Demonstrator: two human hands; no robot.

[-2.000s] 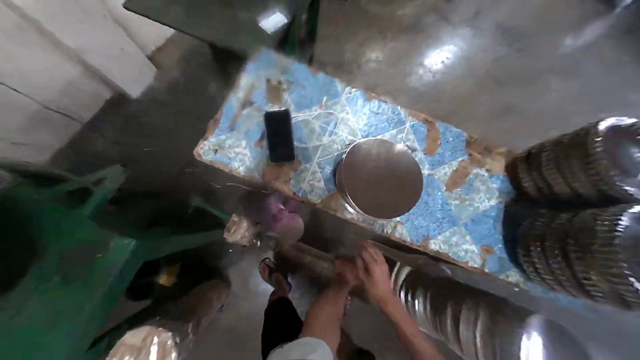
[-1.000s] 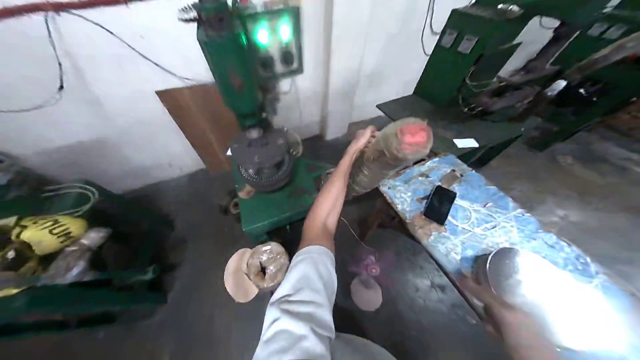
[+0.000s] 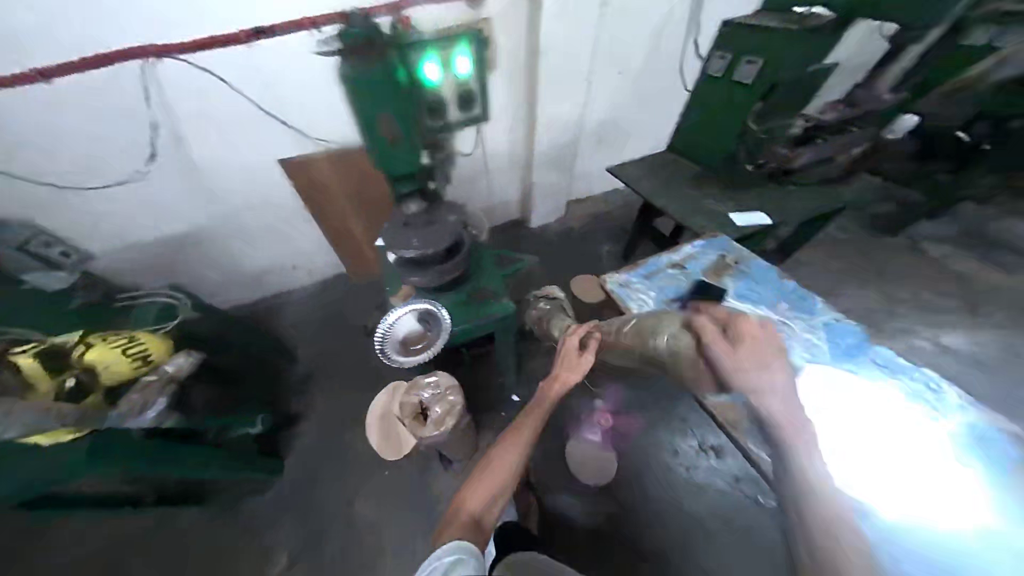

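Note:
A long plastic-wrapped roll [image 3: 652, 340] lies across between my hands, beside the blue-patterned table [image 3: 840, 340]. Fingers of my left hand [image 3: 578, 354] are closed around its narrower part. My right hand [image 3: 740, 352], blurred, grips its thicker end by the table edge. A dark phone [image 3: 706, 294] lies on the table just beyond my right hand. A fluted silver foil plate [image 3: 412, 334] is in front of the green press machine [image 3: 432, 240]. Below it stands another wrapped bundle [image 3: 438, 408] with a round flat disc [image 3: 390, 422] against it.
Round discs [image 3: 592, 460] lie low by a blurred pink object [image 3: 604, 420] and by the table corner. A brown board [image 3: 340, 210] leans on the wall. Yellow bags [image 3: 120, 356] lie on a green surface at left; another green machine [image 3: 720, 96] stands at upper right.
My right hand has left the round metal piece on the table and is on the wrapped roll. The roll, held up by my left hand a second ago, is lower. The view swung up earlier.

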